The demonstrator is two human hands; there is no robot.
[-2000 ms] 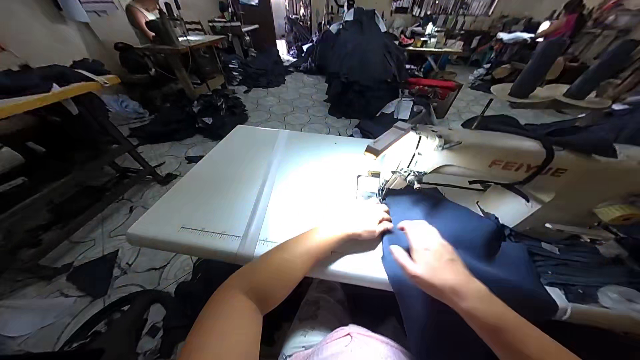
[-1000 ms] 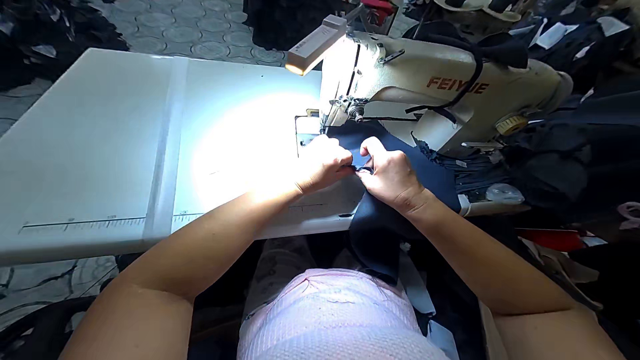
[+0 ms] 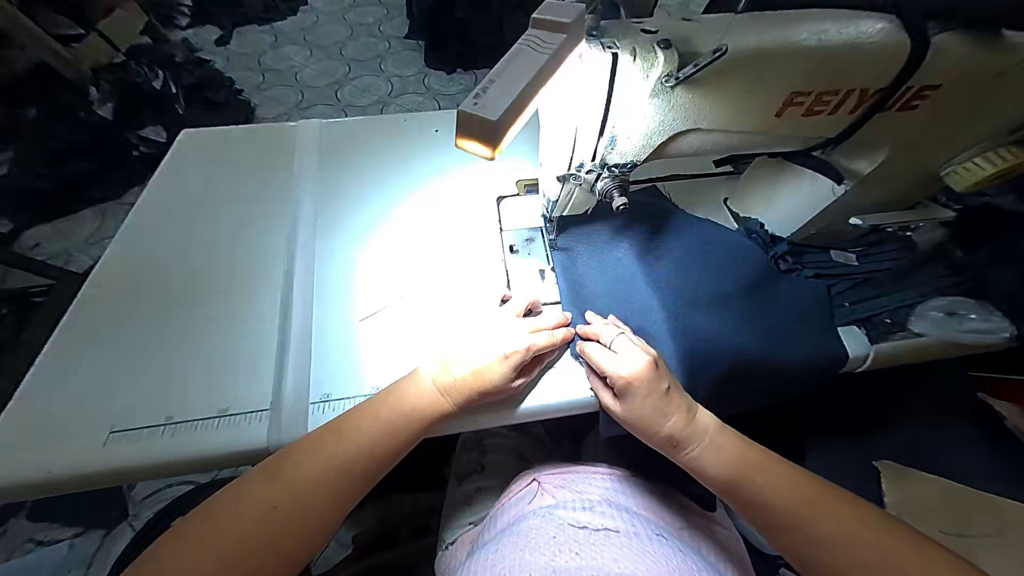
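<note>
A navy fabric piece (image 3: 696, 280) lies under the needle area of the Feiyue sewing machine (image 3: 720, 96), its left edge running along the presser foot (image 3: 552, 232). My left hand (image 3: 512, 344) rests on the white table with its fingertips at that fabric edge, nearer to me than the metal needle plate (image 3: 528, 256). Across from it my right hand (image 3: 632, 376) pinches the same edge between thumb and fingers, a ring on one finger. The two hands' fingertips nearly meet. Glare washes out part of my left hand, and its thumb is hard to make out.
A lit lamp (image 3: 520, 80) juts out left of the machine head. The table (image 3: 216, 280) has a printed ruler scale (image 3: 192, 422) near its front edge. Gathered dark fabric (image 3: 872, 272) and a clear plastic item (image 3: 960, 320) lie at the right. Dark cloth scraps (image 3: 160, 104) are heaped on the floor.
One second ago both hands were together close to the needle, holding a bit of fabric up; now they are lower along its edge, with the fabric spread flatter. The view has shifted.
</note>
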